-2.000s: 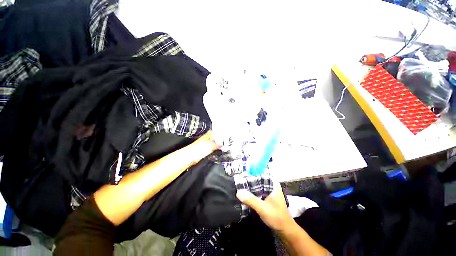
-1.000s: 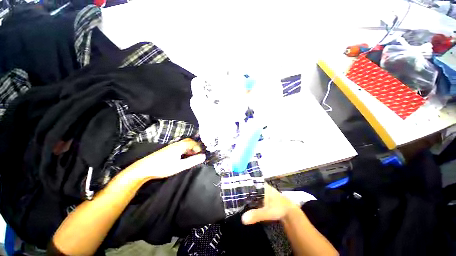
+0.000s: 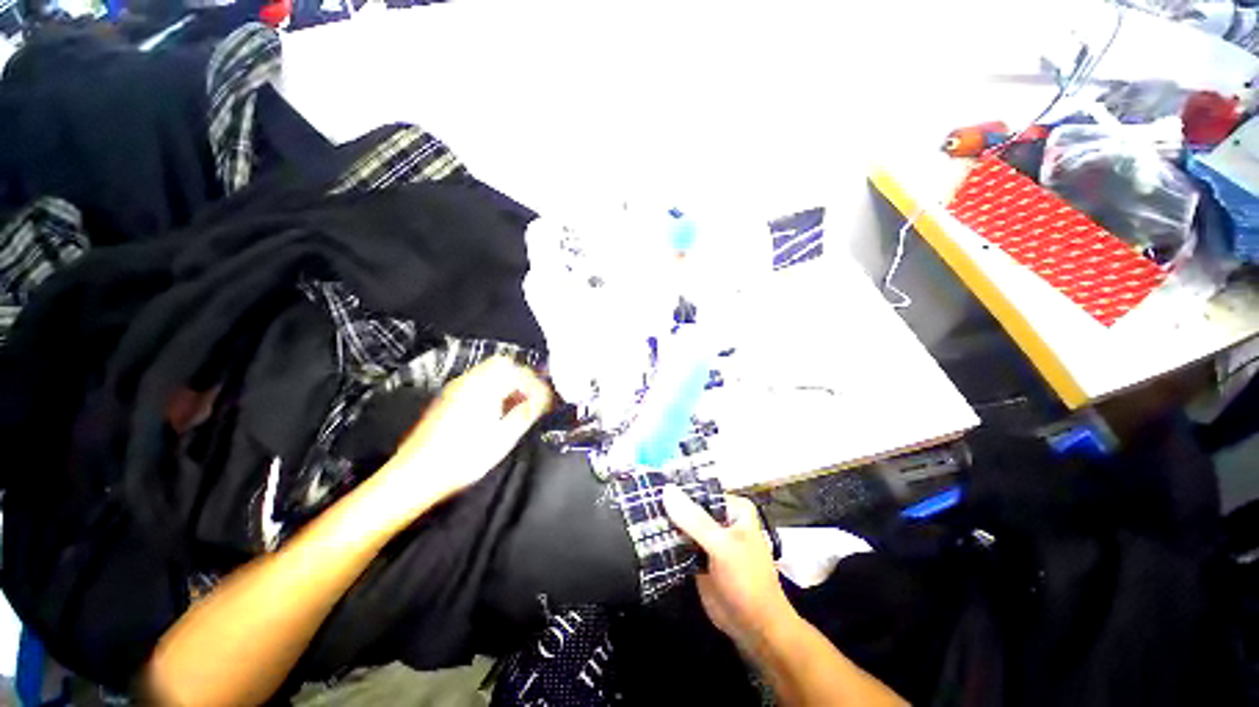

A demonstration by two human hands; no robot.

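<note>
A large black garment (image 3: 304, 276) fills the left side and hangs over the lap. A plaid band (image 3: 652, 532) joined to it lies at the table edge below the light-blue machine part (image 3: 672, 414). My right hand (image 3: 739, 559) grips the band, thumb on top. My left hand (image 3: 483, 414) rests on the black cloth left of the machine, fingers curled; whether it pinches cloth cannot be told. The white sewing machine (image 3: 601, 297) is washed out by glare, and its needle area cannot be made out.
A second table with a yellow edge (image 3: 987, 290) stands at right, holding red patterned material (image 3: 1056, 235), an orange-handled tool (image 3: 975, 138) and a clear plastic bag (image 3: 1125, 180). Black cloth (image 3: 1036, 566) lies low at right. A white thread (image 3: 900, 263) hangs between the tables.
My right hand has moved up onto the plaid band and closed on it. My left hand has moved slightly up and left, away from the machine, since one second ago.
</note>
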